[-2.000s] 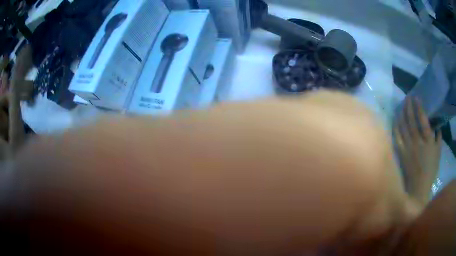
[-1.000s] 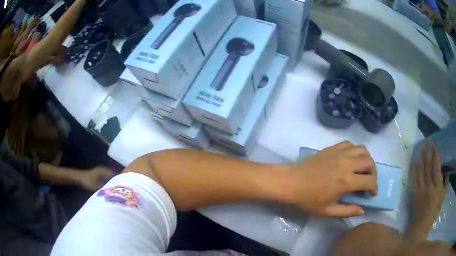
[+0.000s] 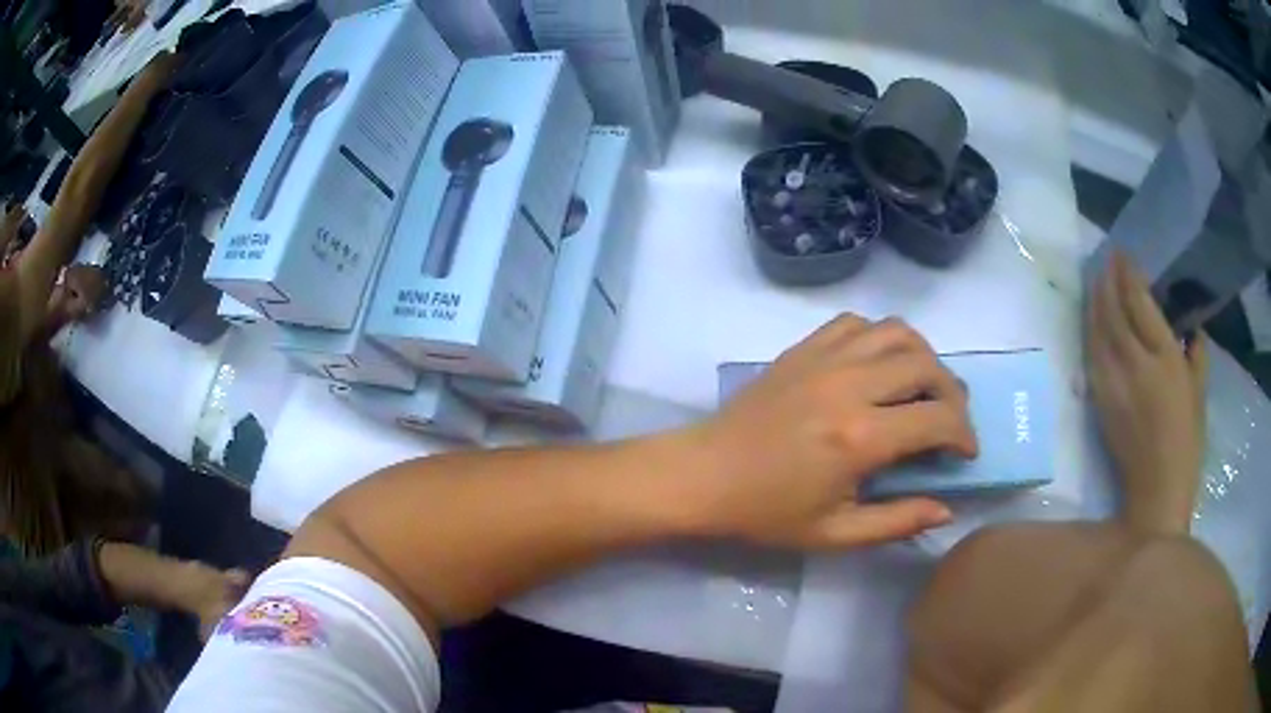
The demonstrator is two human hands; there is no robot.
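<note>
A light blue retail box [image 3: 1025, 418] lies flat on the white sheet in front of me. My left hand [image 3: 850, 432] lies over its middle, fingers curled on its top and thumb along the near side; it hides much of the box. My right hand [image 3: 1146, 376] is at the right, fingers extended against the lower edge of another pale blue-grey box or carton piece [image 3: 1171, 195]. Whether it grips that piece is unclear. Several MINI FAN boxes [image 3: 481, 209] are stacked at the left, fan pictures facing up.
A dark grey handheld fan [image 3: 795, 95] lies across dark cups [image 3: 813, 237] holding small parts, beyond my left hand. An upright box [image 3: 606, 70] stands behind the stack. Neighbours' arms [image 3: 84, 209], a lower-left hand [image 3: 209, 592] and dark parts are at the left.
Two seconds ago a blurred arm covered the lower view. One second ago my left hand was on the lying box, as now. The view has since shifted, and the stack and cups appear further left.
</note>
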